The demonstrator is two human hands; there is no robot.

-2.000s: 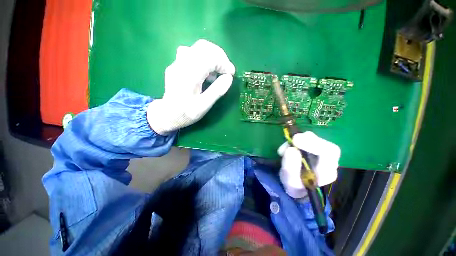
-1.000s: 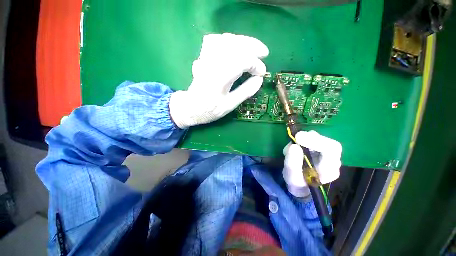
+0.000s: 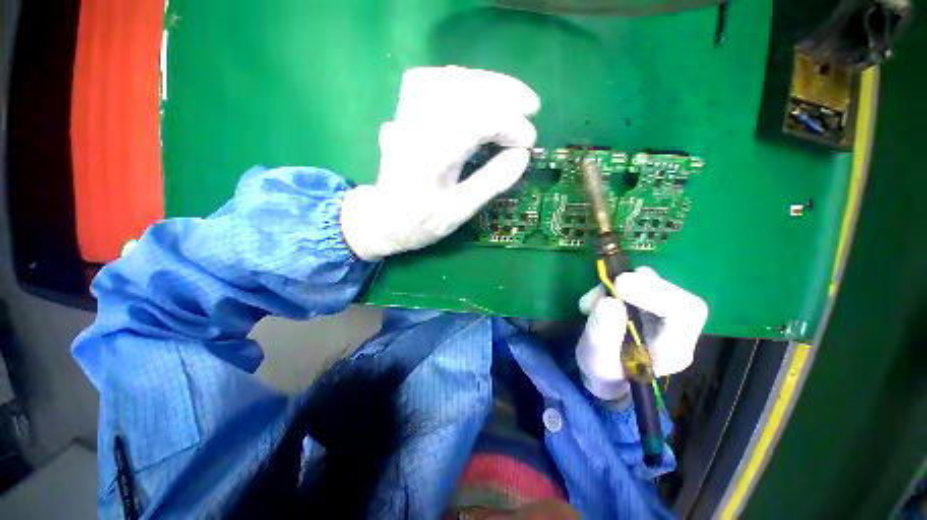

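A green circuit board panel (image 3: 659, 203) of three joined boards lies flat on the green mat. My right hand (image 3: 649, 330), in a white glove, is closed around the soldering iron (image 3: 598, 203). The iron's tip is at the top edge of the middle board. My left hand (image 3: 442, 163), also in a white glove, is over the left board's upper part, with thumb and index fingertips together near the board's top edge. A very thin strand seems to show at these fingertips, too faint to be sure. The left hand hides part of the left board.
The soldering iron stand (image 3: 819, 93) is at the upper right. A dark rod (image 3: 721, 22) lies near the hood rim (image 3: 610, 6) at the top. A small white-red piece (image 3: 798, 209) lies at the right. A red-orange tray (image 3: 117, 122) is at the left, a yellow edge (image 3: 769, 439) at the right.
My left hand has moved right, from beside the panel to over its left board. The iron's tip has shifted right along the top edge to the middle board.
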